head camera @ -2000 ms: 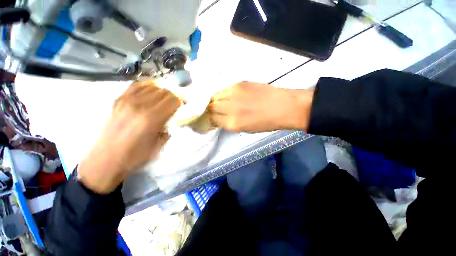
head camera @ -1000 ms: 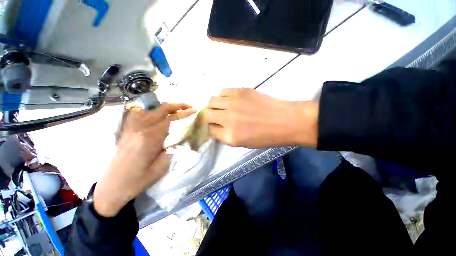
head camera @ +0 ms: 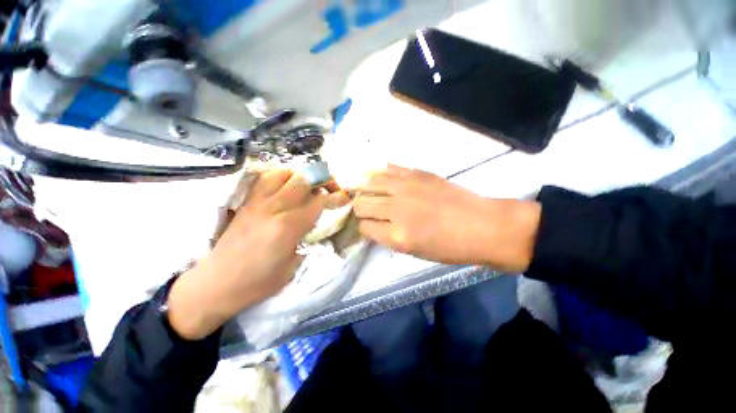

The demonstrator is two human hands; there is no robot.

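A white garment piece [head camera: 311,286] lies bunched under my hands and hangs over the table's front edge. Cream fabric [head camera: 329,224] shows between my hands. My left hand [head camera: 262,234] pinches the cloth close below the needle area of the sewing machine [head camera: 266,60]. My right hand [head camera: 424,214] grips the cream fabric's right side with its fingertips. The tension discs [head camera: 305,139] sit just above my left fingers. The needle and presser foot are hidden or too blurred to tell.
A black smartphone [head camera: 484,89] and a pen [head camera: 646,125] lie right of the machine. A measuring tape strip [head camera: 420,290] runs along the table's front edge. A blue plastic basket [head camera: 305,353] is below the table. Mixed items lie at the far left.
The camera view has shifted, so the machine and phone sit differently in frame. My left fingers have closed in on the cloth nearer my right hand. Both hands still hold the cloth.
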